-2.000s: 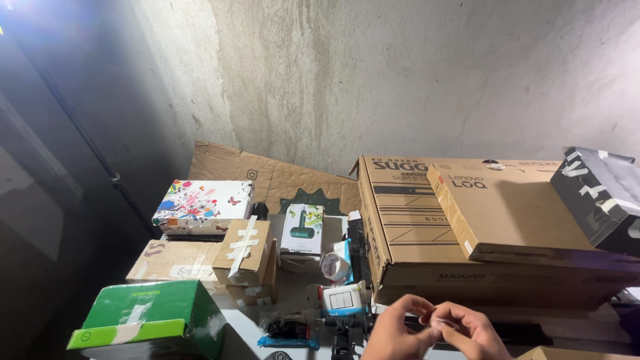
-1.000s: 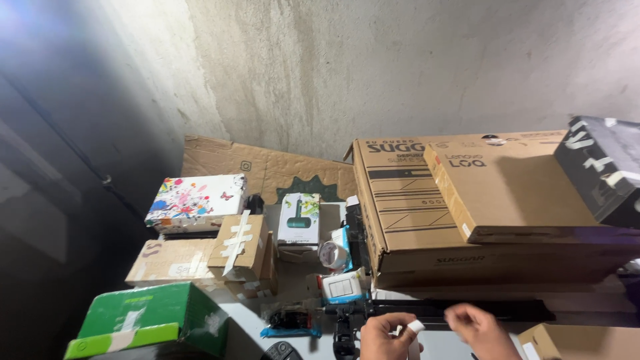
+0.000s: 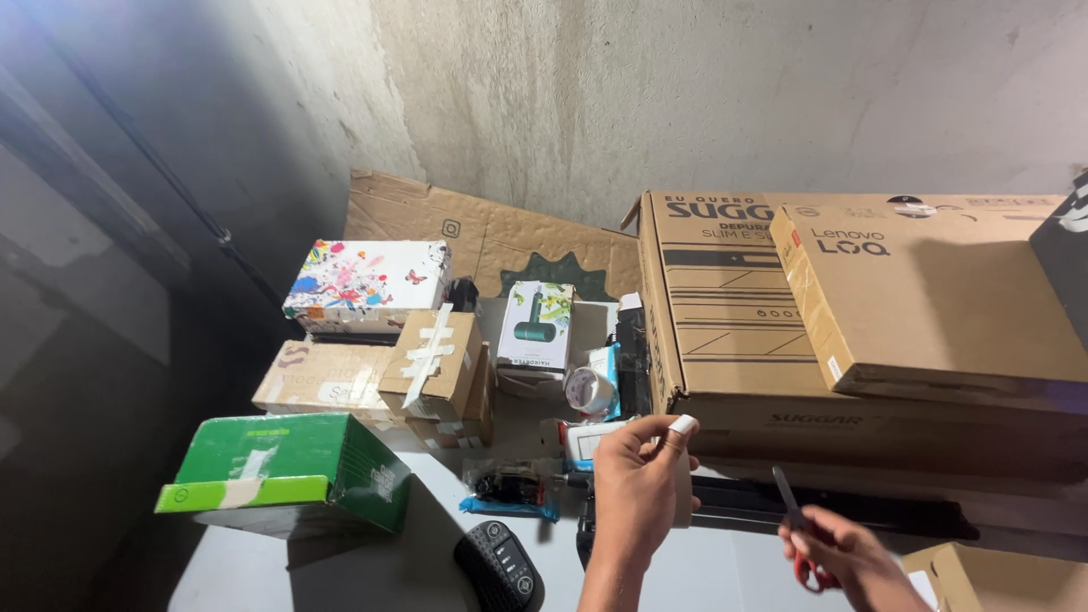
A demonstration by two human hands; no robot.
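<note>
My left hand (image 3: 642, 476) is raised at the lower centre, with a small white piece of tape (image 3: 683, 424) between thumb and forefinger. A pale brown thing, partly hidden, shows behind its palm. To the right, my right hand (image 3: 837, 544) holds scissors (image 3: 799, 518) with red handles, the blades pointing up and away. Behind my left hand lie a white switch plate in packaging (image 3: 584, 439) and a roll of white tape (image 3: 589, 390). A black tripod-like object (image 3: 748, 501) stretches behind both hands.
A large cardboard box (image 3: 714, 314) bears a laptop box (image 3: 943, 297) at right. Left stand a green box (image 3: 263, 467), a taped carton (image 3: 431, 361) and a floral box (image 3: 370, 285). A hair dryer box (image 3: 535, 327), bagged black item (image 3: 508, 489) and mini keyboard (image 3: 499, 565) lie centrally; an open carton (image 3: 1003, 578) sits lower right.
My hands were close together two seconds ago and are now apart. Scissors now show in my right hand. The white tape piece stays at my left fingertips.
</note>
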